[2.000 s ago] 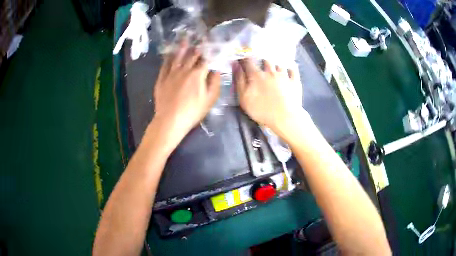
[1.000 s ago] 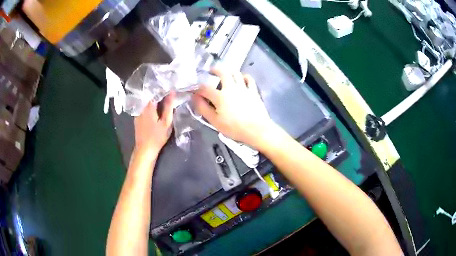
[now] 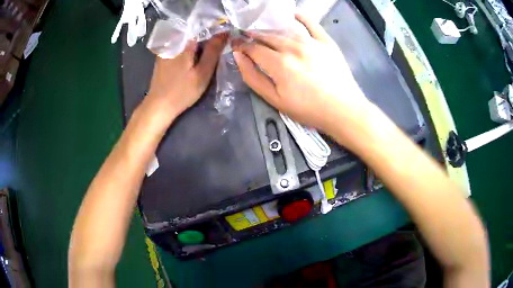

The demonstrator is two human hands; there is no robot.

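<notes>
Crinkled clear plastic film (image 3: 185,25) lies over the fixture at the top centre. My left hand (image 3: 183,73) is bare, its fingertips at the film's near edge. My right hand (image 3: 298,67) is bare, its fingers bent at the film just right of my left hand. What the fingertips touch under the film is hidden; no adapter body can be made out. A white cord bundle (image 3: 308,143) comes from under my right hand and lies beside the slotted clamp bar (image 3: 279,160), its small plug (image 3: 326,207) hanging over the machine's front edge.
The black machine base (image 3: 197,163) has a red stop button (image 3: 296,208) and a green button (image 3: 190,237) in front. A limp white glove (image 3: 133,22) lies at its left rear. Right is the conveyor rail (image 3: 430,84) with a black knob (image 3: 455,149), divider bar (image 3: 489,136) and adapters (image 3: 445,30).
The view has shifted, and the orange head seen a second ago is out of the picture. Both hands stay at the film. My right forearm now covers the right green button.
</notes>
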